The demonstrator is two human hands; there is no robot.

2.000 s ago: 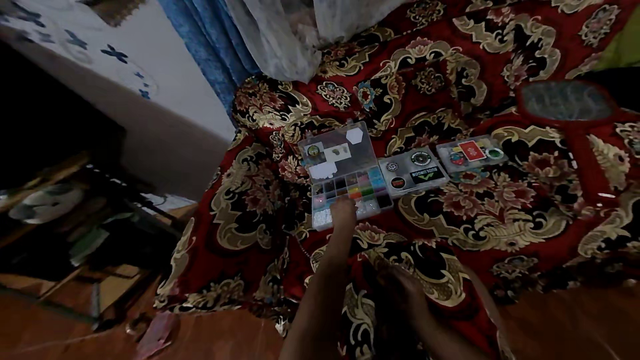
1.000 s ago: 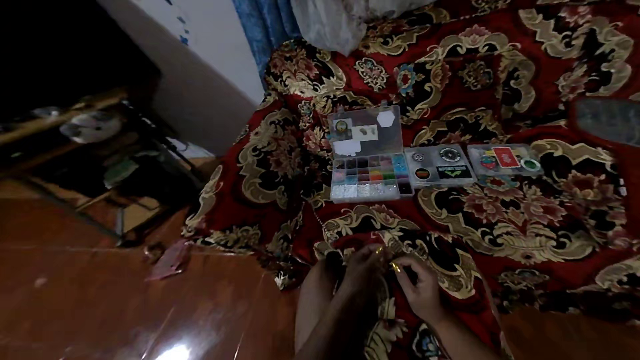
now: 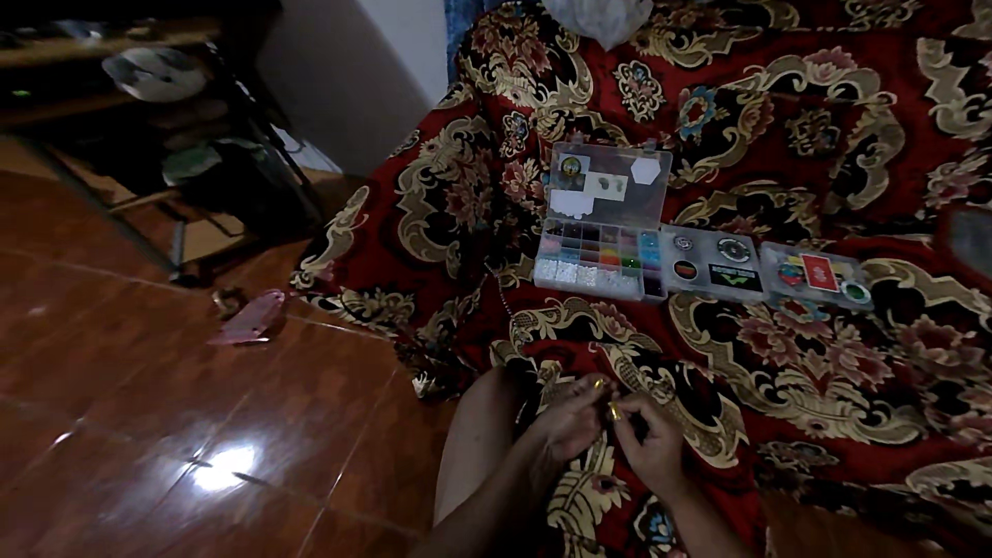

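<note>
My left hand [image 3: 575, 418] and my right hand [image 3: 649, 438] are close together over the patterned cloth near my lap, fingertips almost meeting. Both pinch with thumb and finger; whatever lies between the fingertips is too small and dark to make out. Beyond them an open clear plastic bead organizer [image 3: 589, 288] rests on the cloth, with beads of several colours in its compartments and its lid [image 3: 608, 205] raised. A thin beaded strand [image 3: 502, 294] lies left of the organizer.
Two closed clear plastic boxes with stickers, a nearer one [image 3: 713, 267] and a farther one [image 3: 818, 275], stand right of the organizer on the red floral cloth [image 3: 845, 387]. A pink plastic item [image 3: 249, 319] lies on the tiled floor, near a shelf [image 3: 116, 198] at the left.
Two seconds ago one hand was at the organizer's compartments; it has since come back toward my lap, beside the other hand. The hands stay together there since one second ago.
</note>
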